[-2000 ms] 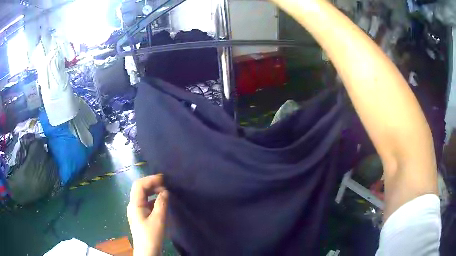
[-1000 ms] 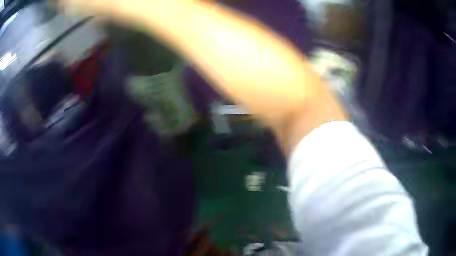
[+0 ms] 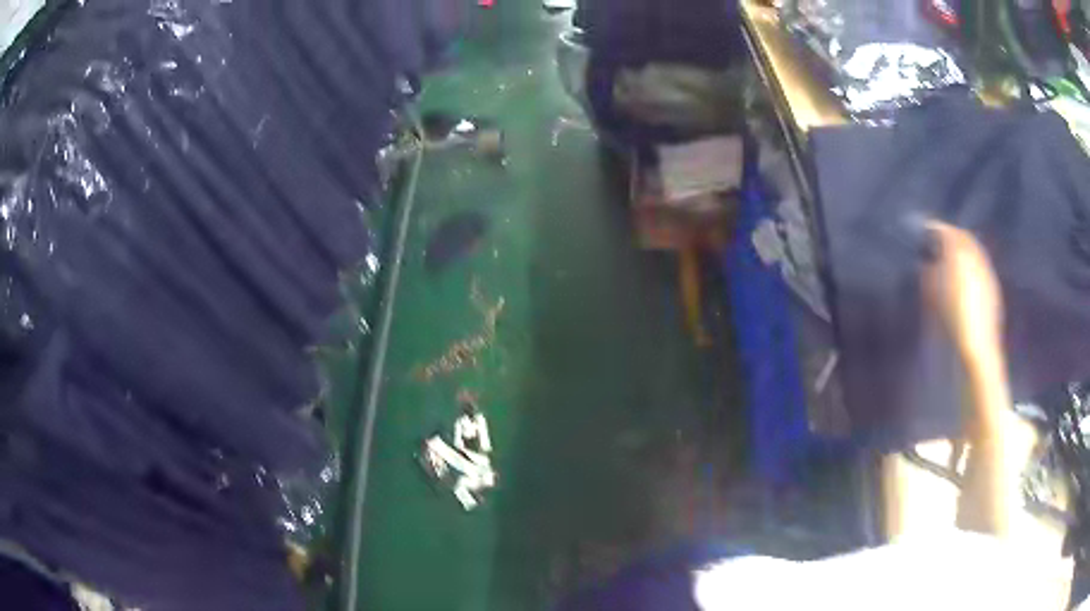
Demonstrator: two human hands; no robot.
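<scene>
A navy garment [image 3: 879,298] lies flat, looking folded, over the pale worktable at the right. My right hand [image 3: 956,257] is blurred and lies over this garment, with the bare forearm and white sleeve coming up from the bottom right. A small dark spot shows at its fingertips; I cannot tell whether it is a tool or cloth, or whether the fingers grip anything. My left hand is not in view.
Navy garments [image 3: 239,239] hang in a tight row at the left, with shiny clear plastic [image 3: 90,179] on them. A grey rail [image 3: 380,358] runs near the green floor [image 3: 562,358]. White scraps [image 3: 460,460] lie there. A box [image 3: 699,167] and blue cloth [image 3: 765,346] stand beside the table.
The view has swung right and down to the rack, floor and table. The raised arm is now low at the right. The held-up navy garment is no longer in front of me.
</scene>
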